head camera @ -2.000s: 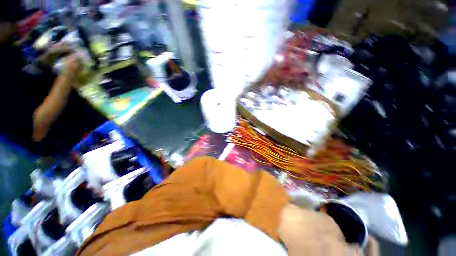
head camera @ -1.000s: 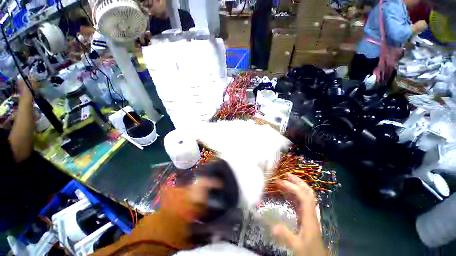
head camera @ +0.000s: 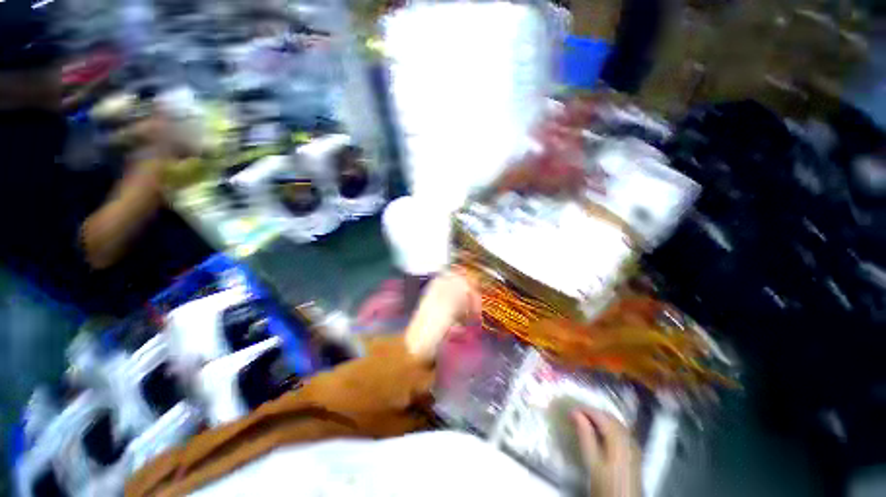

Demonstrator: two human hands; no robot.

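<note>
The view is strongly blurred. My left hand point(head camera: 444, 313), in an orange-brown sleeve, is at the near-left end of the orange wire leads point(head camera: 602, 335); whether it touches or holds any is unclear. My right hand point(head camera: 610, 454) is low at the right, partly cut off by the bottom edge, over a pale, speckled flat area point(head camera: 539, 413); its grip is unclear. The parts carton point(head camera: 520, 277) with small white fittings point(head camera: 554, 238) lies behind the wires. No black housing shows in either hand.
A tall stack of white housings point(head camera: 461, 97) stands behind one white cup point(head camera: 416, 236). Black housings point(head camera: 777, 214) heap at right. The blue crate point(head camera: 277, 315) with part-built units is lower left. Two units point(head camera: 340, 175) sit on the left bench. A person's arm point(head camera: 121, 214) is at left.
The view has swung down and left. The black round housing seen by my left hand is gone from there. Two units now show on the left bench, where one showed before.
</note>
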